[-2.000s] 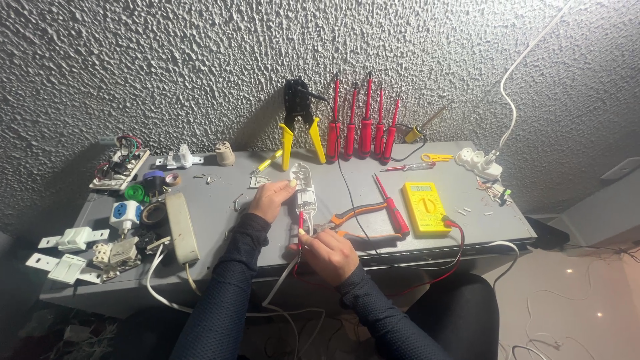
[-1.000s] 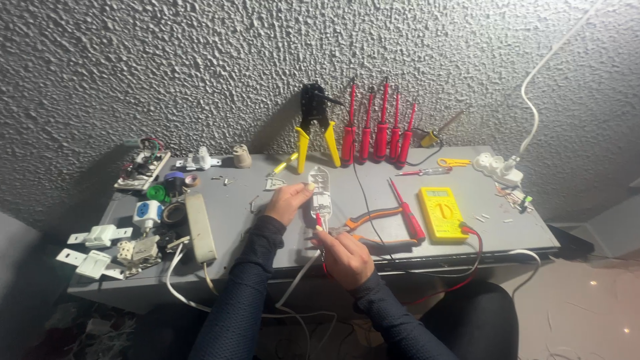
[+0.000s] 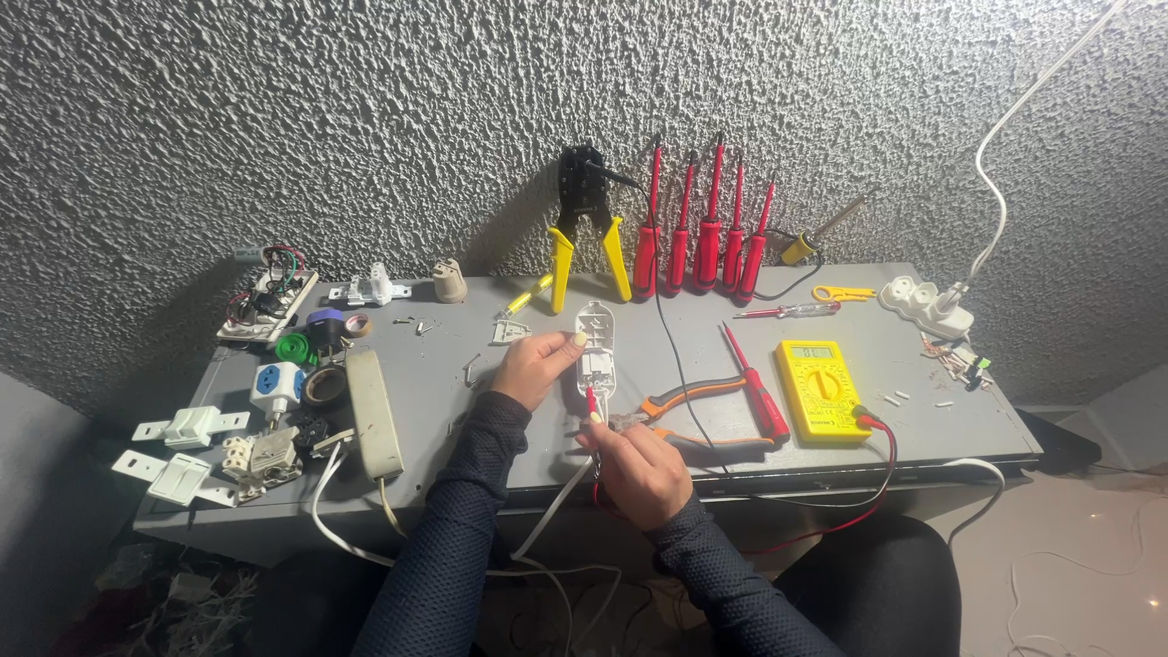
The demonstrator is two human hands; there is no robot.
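Note:
An opened white plastic power strip housing (image 3: pixel 598 356) lies near the middle of the grey table, with white cable at its lower end. My left hand (image 3: pixel 537 367) holds the housing by its left edge, thumb on top. In my right hand (image 3: pixel 643 474) is a red multimeter probe (image 3: pixel 591 400), its tip end at the lower part of the housing. The yellow digital multimeter (image 3: pixel 823 392) lies to the right, with a red lead plugged in. Orange-and-grey pliers (image 3: pixel 698 392) rest open beside my right hand, and a red screwdriver (image 3: pixel 765 406) lies by their handles.
Yellow-handled crimping pliers (image 3: pixel 584 228) and several red screwdrivers (image 3: pixel 707 255) lean on the textured wall. Sockets, plugs and an old power strip (image 3: pixel 372 415) crowd the left side. A white extension socket (image 3: pixel 926 308) and wire scraps (image 3: pixel 954 360) are at the right. Cables hang off the front edge.
The view has shifted somewhat between frames. Both hands remain at the white housing, with the red probe still held in my right hand.

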